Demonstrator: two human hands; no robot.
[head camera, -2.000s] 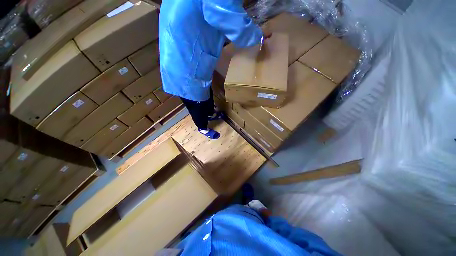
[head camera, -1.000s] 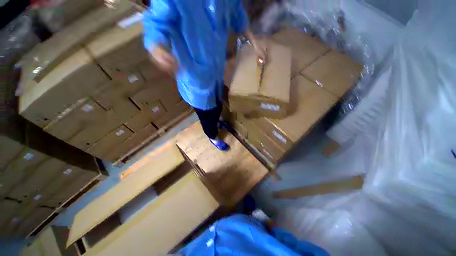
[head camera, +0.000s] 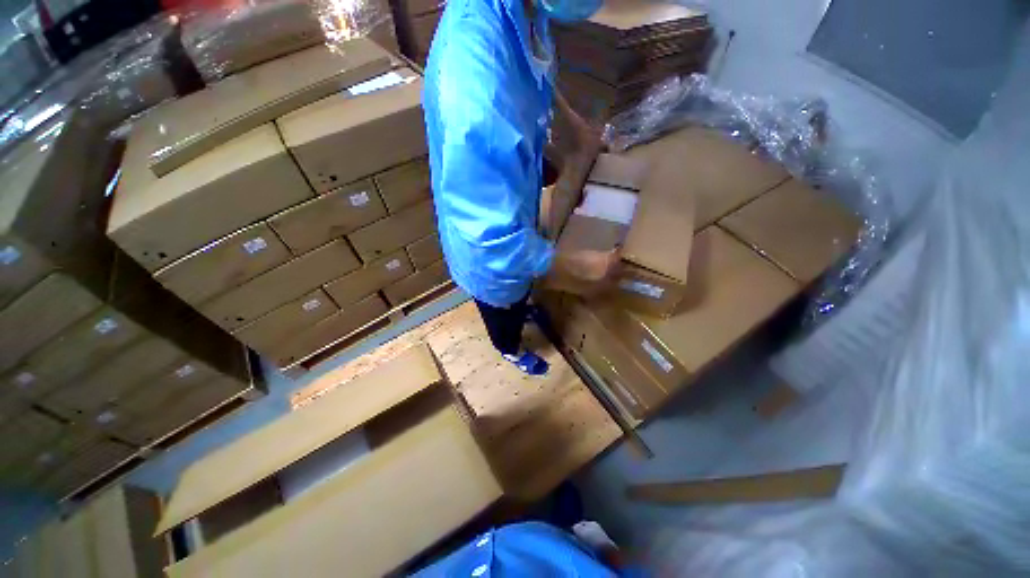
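Observation:
An open carton (head camera: 361, 474) lies nearest in front of me at the lower left. Its long flaps are raised around a gap with a white patch inside. My blue smock (head camera: 508, 553) shows at the bottom edge. My left hand is not in view. A small pale patch (head camera: 592, 535) beside the smock may be my right hand or part of a foot; I cannot tell. A person in a blue smock (head camera: 486, 158) bends over a smaller carton (head camera: 661, 231) on a low carton stack (head camera: 734, 282). Both of that person's hands are at its opening, where white shows.
Stacked cartons (head camera: 260, 271) stand on pallets at the left. A speckled wooden board (head camera: 520, 395) lies on the floor between the cartons. A narrow brown strip (head camera: 734, 485) lies on the floor at the right. Clear film (head camera: 779, 130) is bunched behind the low stack, and plastic-covered goods (head camera: 937, 373) stand right.
The smaller carton was closed and now has its flaps open. The other person bends closer, with both hands on it. The view has tilted up, showing stacked brown sheets behind.

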